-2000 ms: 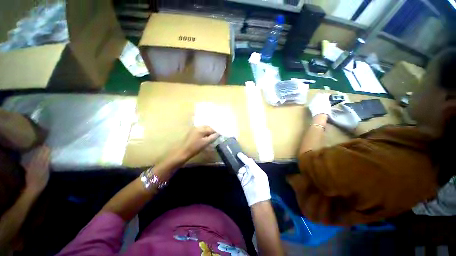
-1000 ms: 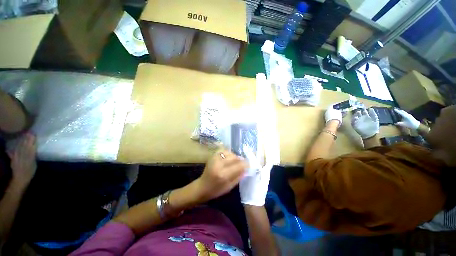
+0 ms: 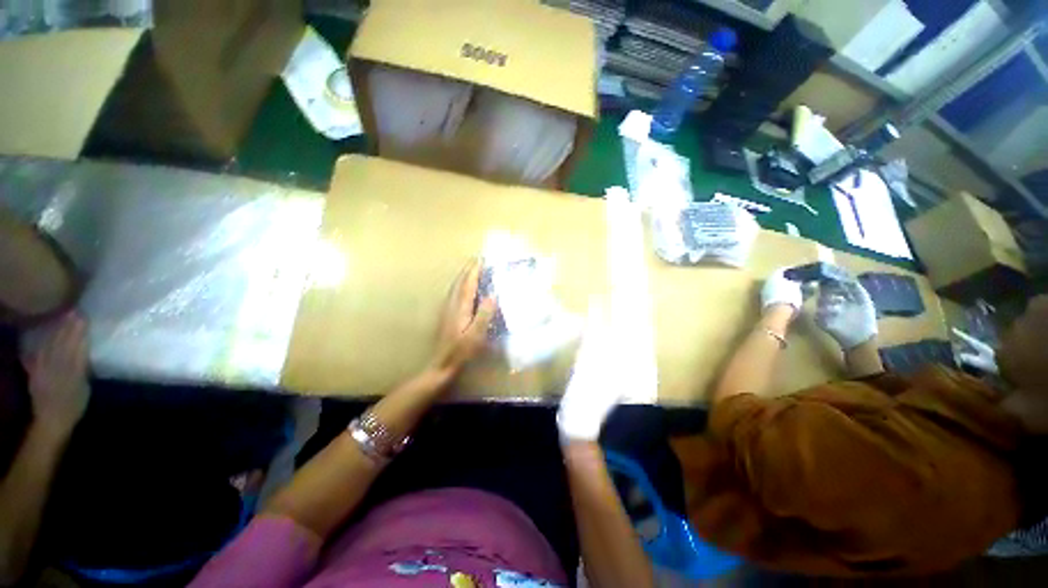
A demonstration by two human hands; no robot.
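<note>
A filled bubble bag (image 3: 523, 304), dark inside at its upper left and clear and shiny at its lower right, lies on the tan cardboard sheet (image 3: 391, 276). My left hand (image 3: 469, 319), bare with a metal-banded watch, holds the bag's left side. My right hand (image 3: 591, 396), in a white glove, is over the front end of the long white strip (image 3: 629, 287). The glove is blurred and overexposed; its fingers blend into the strip, and I cannot tell whether it holds anything. No unit shows in it.
A printed open carton (image 3: 477, 52) stands behind. Plastic sheeting (image 3: 172, 276) and another person's arm are at left. A bubble-bag pile (image 3: 707, 230) lies right of the strip. A neighbour's gloved hands handle a dark unit beside more units (image 3: 891, 293). A bottle (image 3: 693, 86) stands behind.
My left hand has moved left and up, from the bagged unit in my right hand onto a filled bag on the cardboard. No dark unit shows at my right hand now.
</note>
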